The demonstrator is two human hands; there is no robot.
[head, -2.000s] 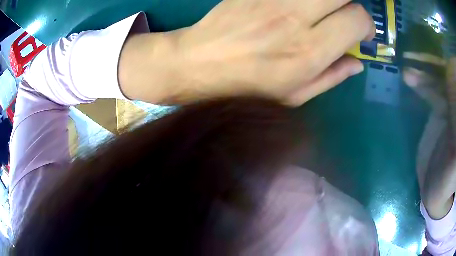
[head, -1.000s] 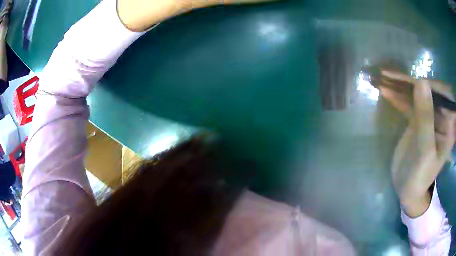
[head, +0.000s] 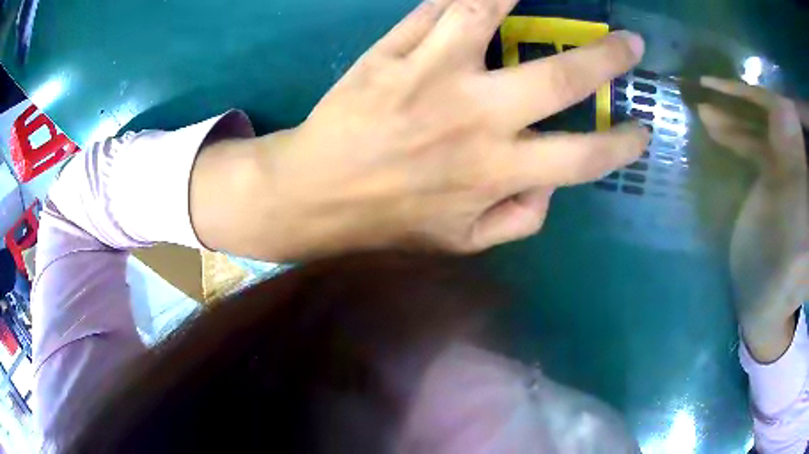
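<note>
A yellow-and-black frame part (head: pixel 602 105) lies on the green bench at the upper middle, partly hidden under my left hand (head: pixel 426 133). My left hand is palm down over it, fingers spread, with two fingertips reaching past its right border. A clear release liner sheet (head: pixel 652 213) lies beside it to the right, with rows of small dark adhesive pieces (head: pixel 635 177) and glare. My right hand (head: pixel 763 168) is at the right, blurred, fingers pointing left over the sheet's right side. I cannot make out a tool in it.
The green bench (head: pixel 577 293) fills most of the view. Red stools (head: pixel 40 142) and a brown cardboard box (head: pixel 177 269) are beyond its edge at the left. My hair and pink clothing cover the lower middle. A bright glare spot is at the lower right.
My left hand has come back from the top edge to the middle, over a frame part now in view. My right hand has moved slightly right; the dark tool seen in it earlier is not visible.
</note>
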